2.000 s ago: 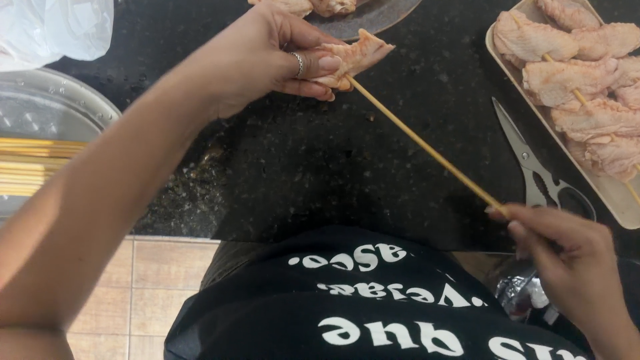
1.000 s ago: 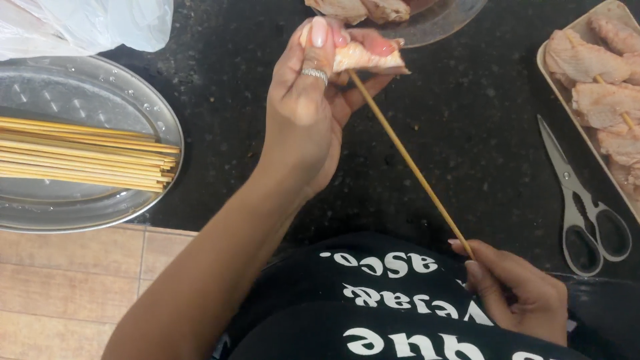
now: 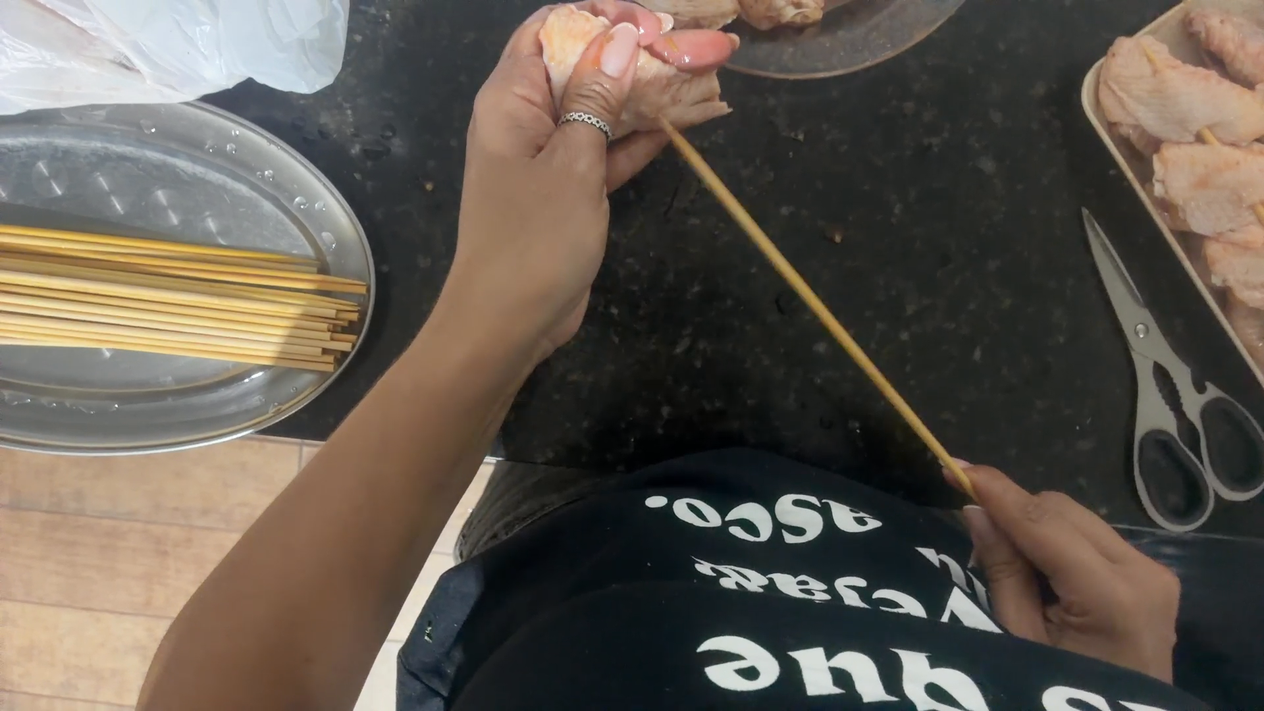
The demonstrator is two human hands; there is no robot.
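Observation:
My left hand [image 3: 563,148], with a ring on it, grips a piece of raw chicken [image 3: 671,97] at the top middle. A wooden skewer [image 3: 815,301] slants down to the right from the chicken, its upper end against or in the meat; the fingers and meat hide how deep. My right hand [image 3: 1071,568] pinches the skewer's lower end near the dark shirt. More wooden skewers [image 3: 178,301] lie side by side on an oval metal platter [image 3: 247,415] at the left. Raw chicken pieces [image 3: 1185,94], some with skewers through them, fill a tray [image 3: 1136,153] at the right.
Kitchen scissors [image 3: 1150,365] lie on the dark stone counter [image 3: 750,395], beside the tray. A clear plate [image 3: 839,49] with chicken pieces stands at the top. A white plastic bag [image 3: 217,44] overlaps the platter's back edge. The counter's front edge runs by the shirt.
My left hand has turned, and its fingers now cover more of the chicken. My right hand stays at the skewer's lower end. The view has shifted left, showing more of the platter.

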